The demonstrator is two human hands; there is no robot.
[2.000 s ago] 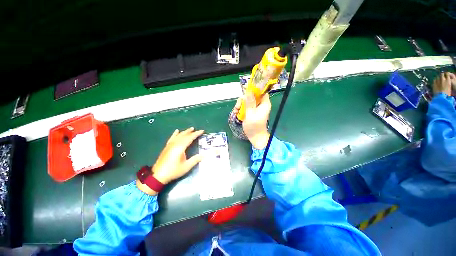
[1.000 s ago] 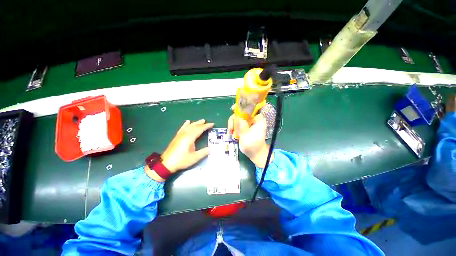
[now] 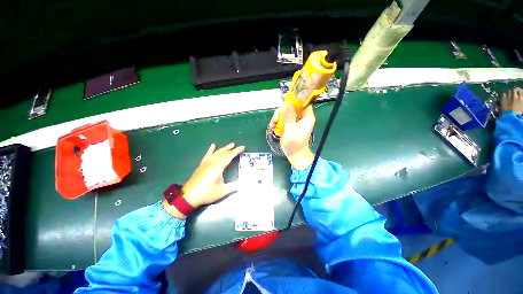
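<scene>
A silver-white phone assembly [image 3: 256, 192] lies flat on the green bench mat, its patterned end away from me. My left hand [image 3: 213, 178] rests at its left edge, fingers apart, thumb touching or near the edge. My right hand [image 3: 297, 131] is closed around a yellow electric screwdriver [image 3: 308, 81], to the right of and beyond the phone's far end. The screwdriver's tip is over the round screw plate [image 3: 275, 143], which is mostly hidden by my hand. A black cord [image 3: 327, 135] hangs from the screwdriver's rear across my right sleeve.
A red bin [image 3: 67, 166] with white contents stands at left, beside a black parts tray [image 3: 23, 212]. Small pale rings lie near the bin. A blue bin [image 3: 467, 109] and a phone unit [image 3: 457, 139] are at right, near another person's hand. A taped post [image 3: 378, 49] rises by the belt rail.
One second ago the screwdriver was over the phone's far right corner; now it is back over the screw plate, tilted. My left hand stays beside the phone. The camera view has shifted.
</scene>
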